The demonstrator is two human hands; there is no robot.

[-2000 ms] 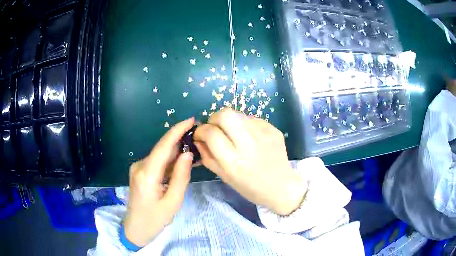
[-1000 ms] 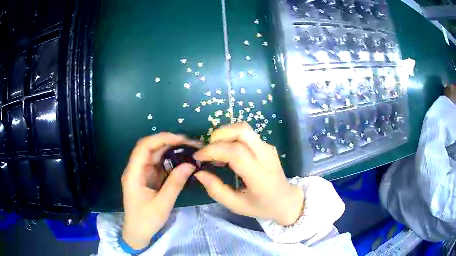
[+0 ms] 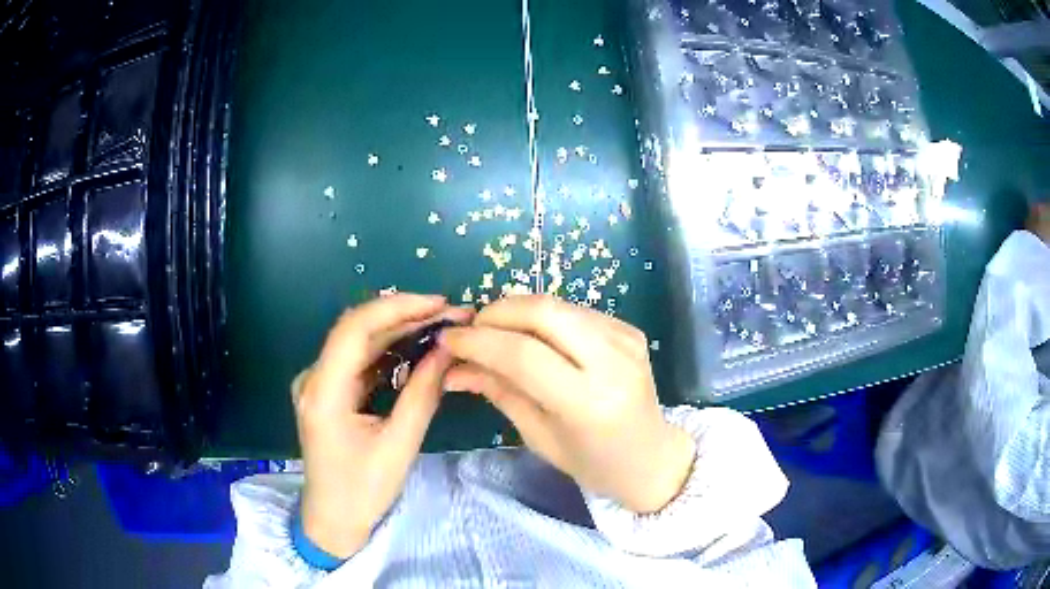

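Observation:
My left hand (image 3: 363,403) holds a small round black housing (image 3: 403,359) between thumb and fingers, above the mat's front edge. A silvery part shows inside the housing on its left side. My right hand (image 3: 564,385) has its fingertips at the housing's right rim. Whether the right fingertips pinch a small part is hidden. Many small white pieces (image 3: 503,249) lie loose on the green mat (image 3: 311,81) just beyond my hands. No tweezers are visible.
A stack of glossy black blister trays (image 3: 115,230) stands at the left. A clear blister tray (image 3: 806,247) with parts in its pockets lies at the right. A neighbouring person's sleeve (image 3: 1019,322) shows at the far right. Blue bins are below the bench edge.
The housing was tilted more open to view one second ago and is now more covered by my fingers. My right fingers have closed in at its rim. The view has shifted slightly.

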